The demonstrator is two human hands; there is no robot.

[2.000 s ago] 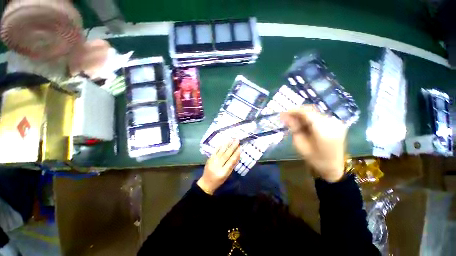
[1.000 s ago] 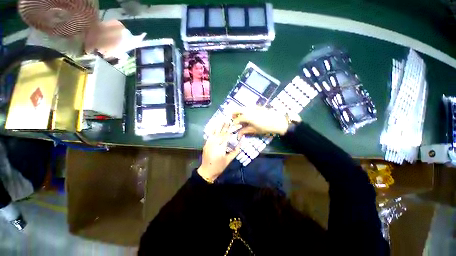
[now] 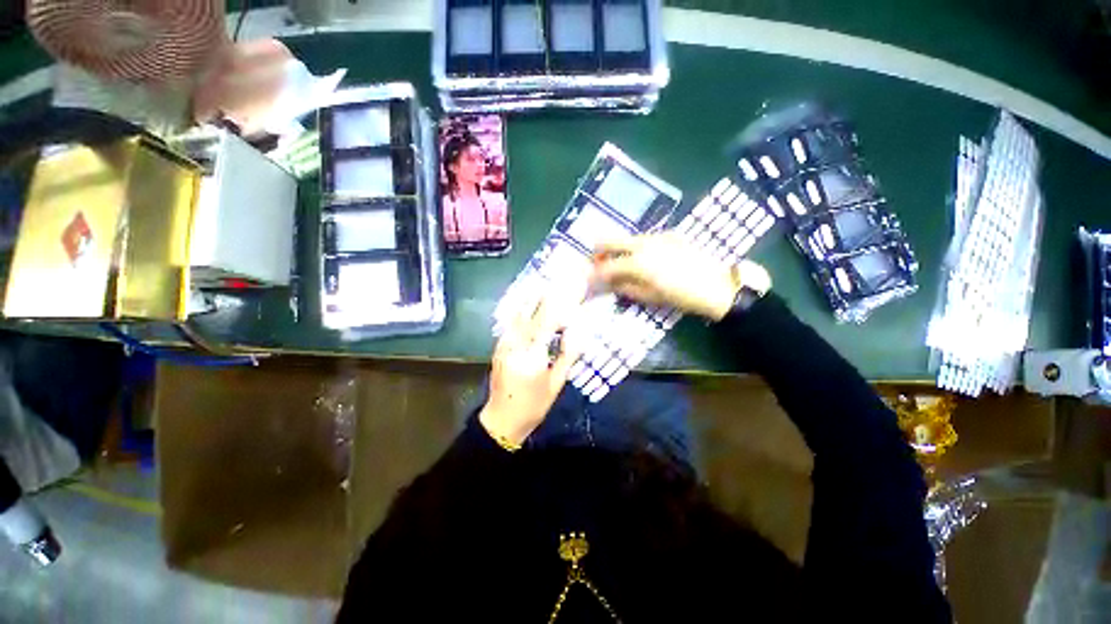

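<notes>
The four-window display panel strip (image 3: 621,195) lies at a slant on the green mat, its grey-white windows in black frames. My left hand (image 3: 526,366) lies on its lower end with the fingers spread along it and covers that part. A pad sheet (image 3: 731,219) with rows of white dashes lies beside and partly under the strip, on its right. My right hand (image 3: 664,274) is bent over the strip and the pad sheet, fingers drawn together near the strip's lower windows. Its fingertips are blurred, and no tool shows clearly in it.
A dark panel strip with white tabs (image 3: 841,213) lies right of the work, with white pad sheets (image 3: 993,256) farther right. Panel stacks stand at left (image 3: 378,219) and at the far side (image 3: 548,55). A phone (image 3: 473,183), white box (image 3: 250,219), gold box (image 3: 98,232) and pink fan (image 3: 128,37) are at left.
My right hand has come left from beside the dark panel strip to the working strip, then shifted slightly. The dark band between my hands no longer shows. My left hand has stayed on the strip.
</notes>
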